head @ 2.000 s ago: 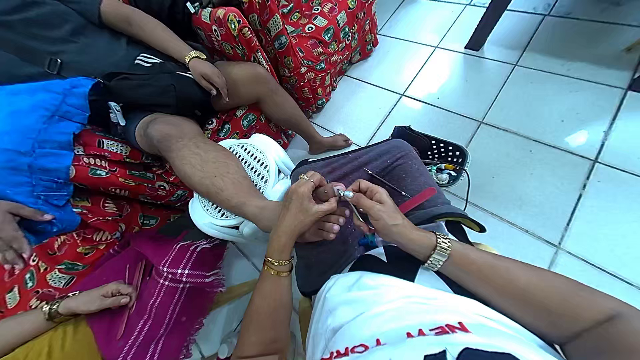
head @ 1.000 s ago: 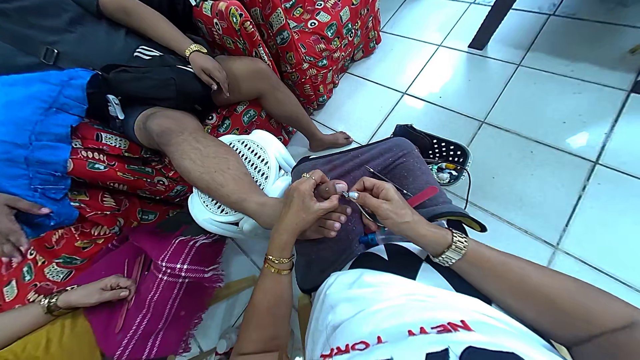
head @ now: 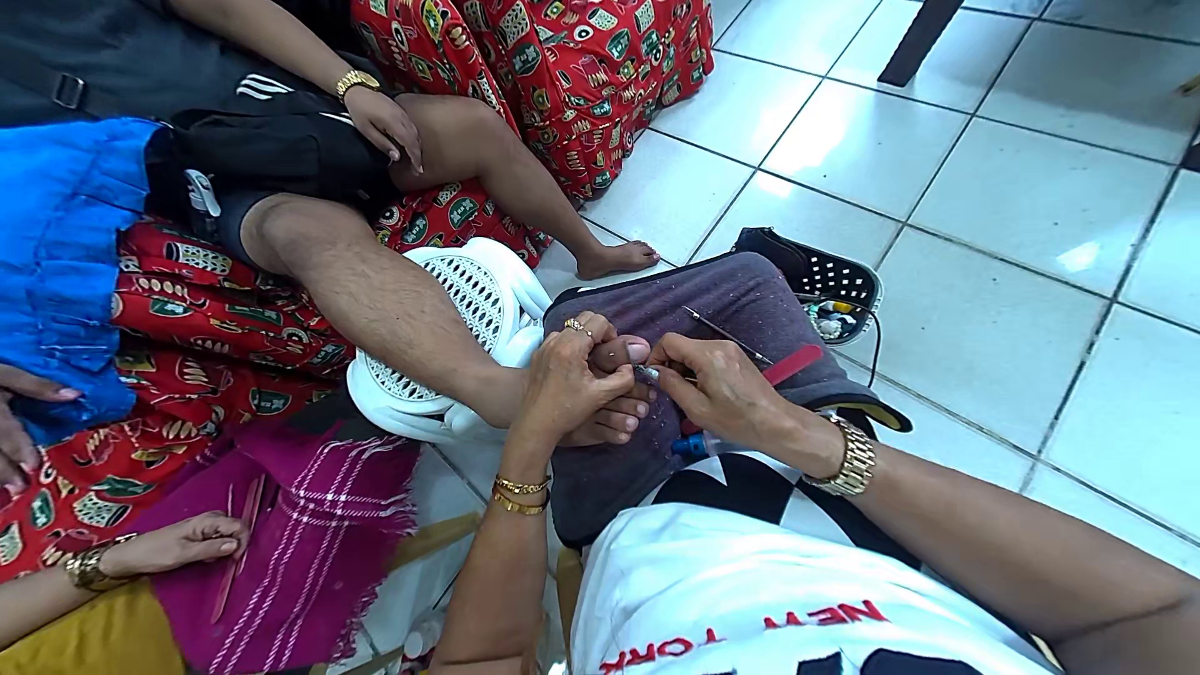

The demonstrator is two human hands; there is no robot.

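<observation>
My left hand [head: 572, 375] grips a person's bare foot [head: 605, 422] by the big toe [head: 621, 353]. The foot rests on a dark grey towel [head: 609, 506] over my lap. My right hand [head: 717, 384] pinches a small tool [head: 647, 372], partly hidden by the fingers, with its tip at the toes beside the big toe. A thin metal nail tool [head: 717, 330] and a red nail file [head: 792, 366] lie on the towel by my right hand. A blue-capped bottle [head: 691, 444] lies under my right wrist.
A white plastic stool [head: 469, 291] stands under the person's leg. A dark perforated basket [head: 844, 281] of small supplies sits on the tiled floor beyond the towel. At left, another person's hand [head: 183, 544] rests on a magenta cloth [head: 309, 544] near red nail files [head: 234, 562].
</observation>
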